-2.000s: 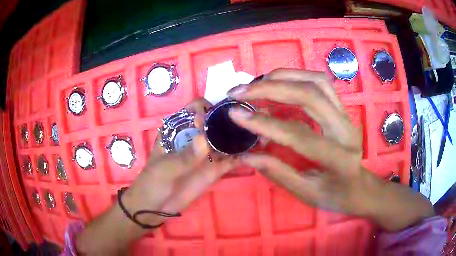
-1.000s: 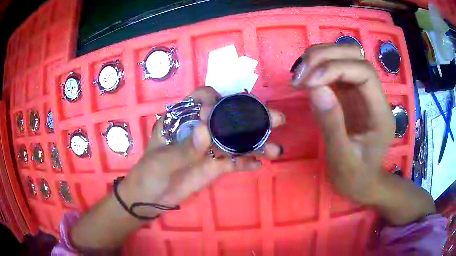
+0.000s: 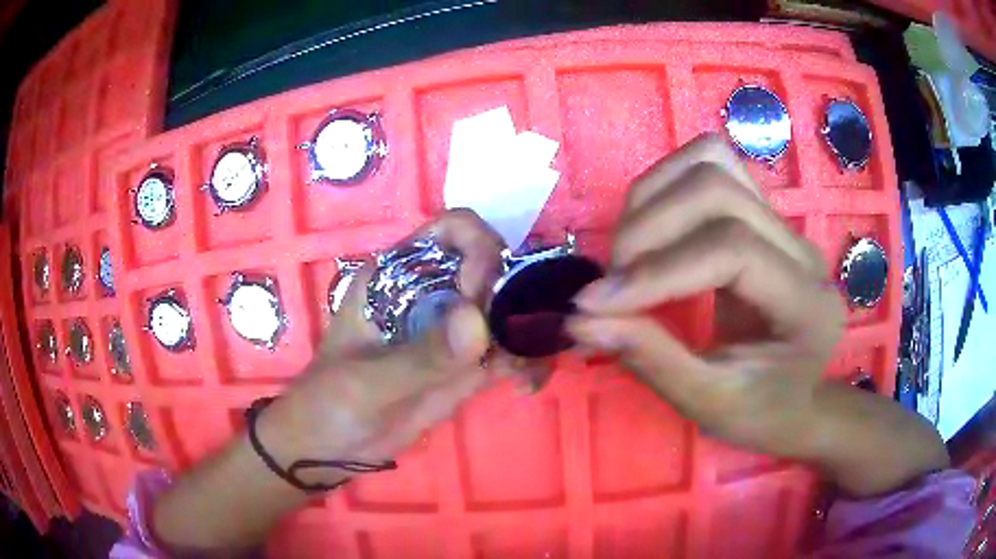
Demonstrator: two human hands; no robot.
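My left hand (image 3: 382, 371) holds several stacked watch heads (image 3: 410, 286) on edge, their shiny metal sides and lugs showing. In front of its fingers is one more watch head (image 3: 535, 311) with a dark glass face, tilted, its lugs at the top. My left hand's fingers partly hide behind it. My right hand (image 3: 710, 306) touches the right edge of this dark watch head with thumb and fingertip; whether it grips it is blurred. A white folded wipe (image 3: 497, 169) lies on the red-pink foam tray (image 3: 644, 437) behind my hands.
Watch heads with pale case backs (image 3: 257, 311) sit in pockets at left. Dark or mirror-faced ones (image 3: 757, 122) sit at right. Smaller watch heads (image 3: 79, 341) fill a tray at far left. Papers (image 3: 961, 360) with blue pens (image 3: 970, 293) lie at far right. A dark green surface (image 3: 437, 44) is behind.
My right hand has come down and left from beside the dark watch head to touch its edge. The dark watch head has tilted and moved slightly down and right.
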